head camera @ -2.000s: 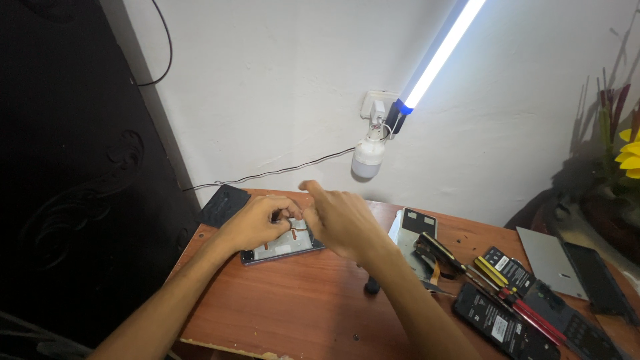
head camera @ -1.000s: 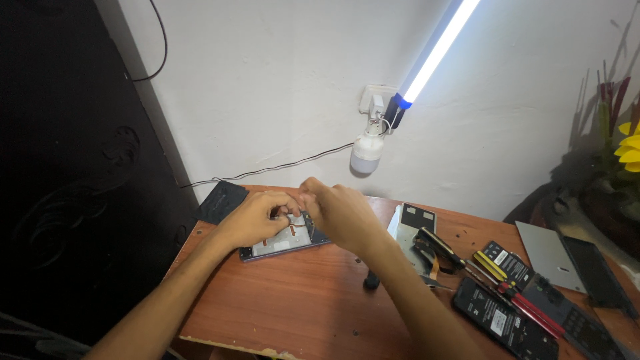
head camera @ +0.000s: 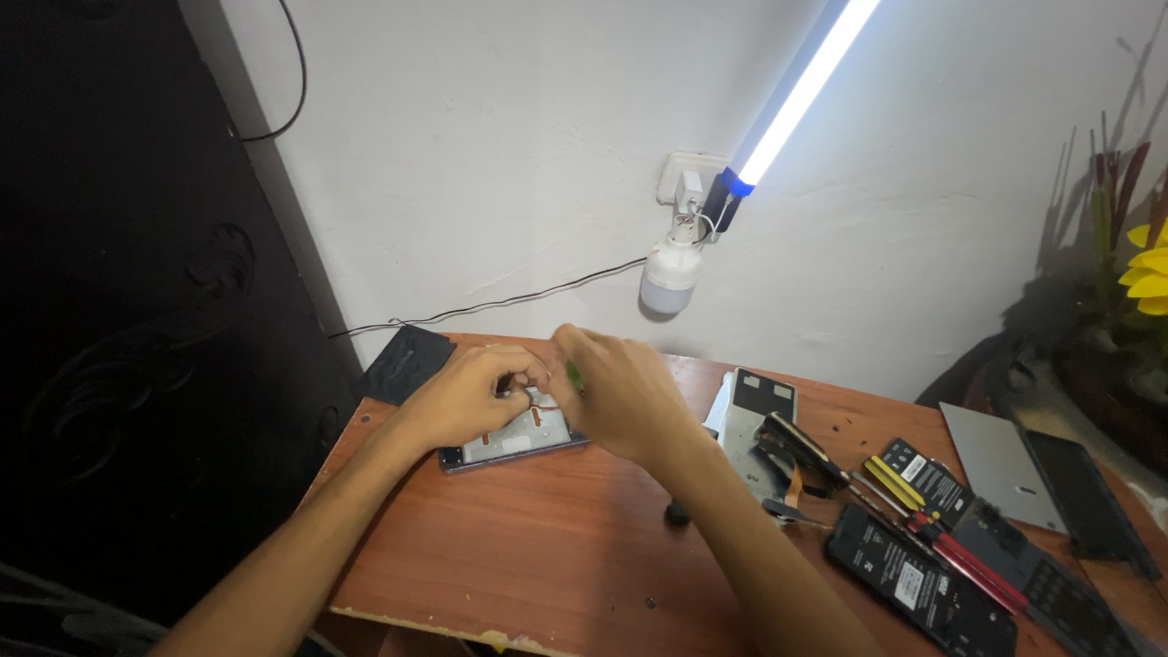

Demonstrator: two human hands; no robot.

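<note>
An opened phone or small tablet frame [head camera: 516, 445] with a silvery inner plate lies on the wooden table [head camera: 511, 557]. Over its upper part, my left hand [head camera: 479, 392] has thumb and forefinger curled close together; a thin reddish wire or strip shows by the fingertips, but whether they pinch it is unclear. My right hand [head camera: 625, 392] is close beside it above the frame's right end, fingers curled around something with a small green part, mostly hidden by the hand. A dark flat panel [head camera: 408, 363] lies behind my left wrist.
Right of my right forearm lie another opened device [head camera: 757, 456], a black-handled screwdriver [head camera: 808, 447], yellow tweezers [head camera: 894, 482], a red-handled tool [head camera: 981, 573], and phone parts [head camera: 922, 579]. A lit tube lamp [head camera: 808, 91] and a bulb [head camera: 671, 278] hang at the wall socket.
</note>
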